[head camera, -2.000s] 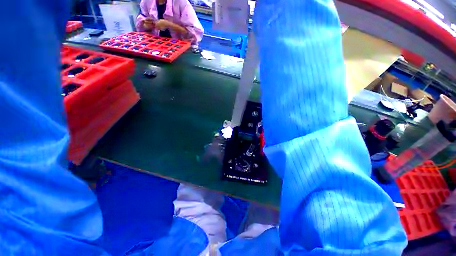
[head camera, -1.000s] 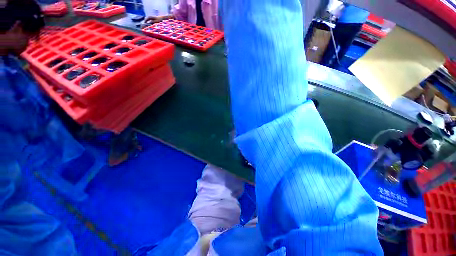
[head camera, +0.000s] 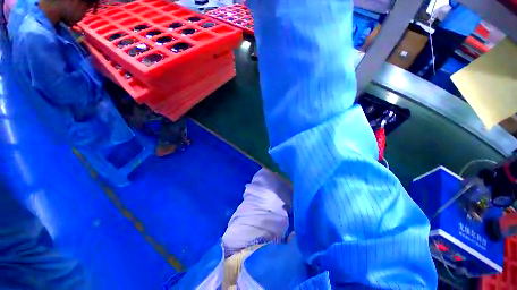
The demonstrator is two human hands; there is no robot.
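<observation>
My right sleeve (head camera: 340, 181), light blue, rises through the middle of the view and runs off the top edge. Neither of my hands shows. Right of the sleeve, partly hidden behind it, are the black toggle press (head camera: 391, 113) and its red handle (head camera: 381, 143). Whether a part sits in the press cannot be told. A stack of red-orange parts trays (head camera: 198, 73) stands at the upper left on the green bench (head camera: 218, 116). Several round dark watch heads (head camera: 153, 58) lie in the top tray's pockets.
A seated person in blue (head camera: 51, 62) is at the upper left, near a blue stool (head camera: 122, 164). The blue tester box (head camera: 453, 221) stands at the right, with a black gauge (head camera: 501, 181) above it. A yellowish sheet (head camera: 490, 82) is at the upper right. Another red tray (head camera: 501, 255) is lower right.
The view has swung left, so the tray stack, tester box and bench appear farther right. The left sleeve has left its earlier place at the left; the seated person shows more fully.
</observation>
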